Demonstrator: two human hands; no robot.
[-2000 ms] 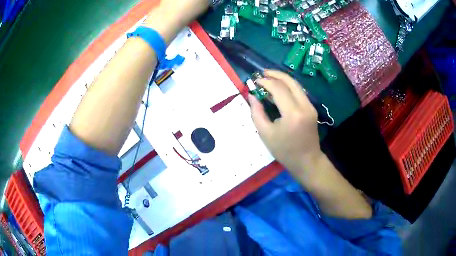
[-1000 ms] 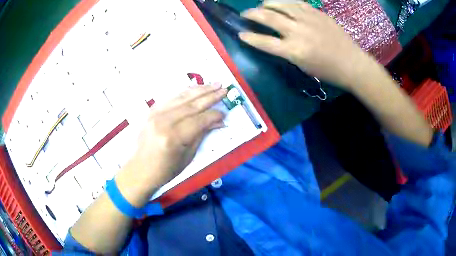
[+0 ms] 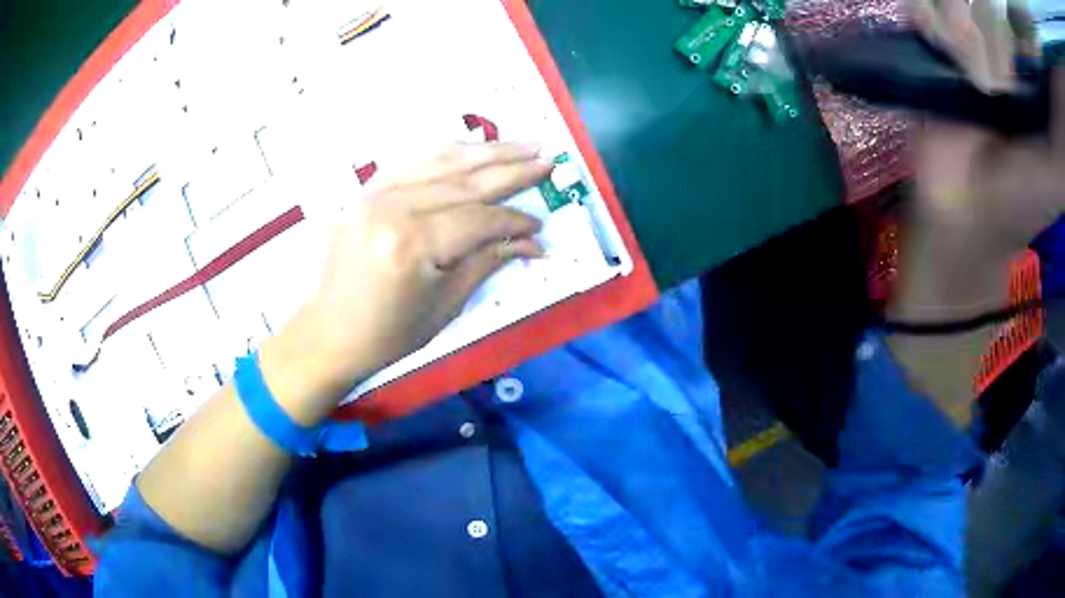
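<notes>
A small green circuit board (image 3: 563, 183) lies on the white panel (image 3: 432, 58) near its right corner. My left hand (image 3: 432, 240), with a blue wrist strap (image 3: 271, 409), rests flat on the panel with its fingertips at the board's left edge. Whether the fingertips press on the board is hard to tell. My right hand (image 3: 969, 152) is blurred at the upper right, around the thick black handle of the electric screwdriver (image 3: 905, 76). The screwdriver's tip cannot be made out.
Green circuit boards (image 3: 742, 53) lie on the green mat (image 3: 724, 175) beside pink-red bubble wrap (image 3: 870, 158). An orange-red carrier rim (image 3: 514, 339) borders the panel. A red flat cable (image 3: 210, 269) lies on the panel. Orange slotted racks stand at lower left (image 3: 41, 491) and right (image 3: 1014, 321).
The green board has gone from my right hand onto the panel, and my left hand has come down beside it. My right hand has taken the screwdriver from the mat and moved right and up.
</notes>
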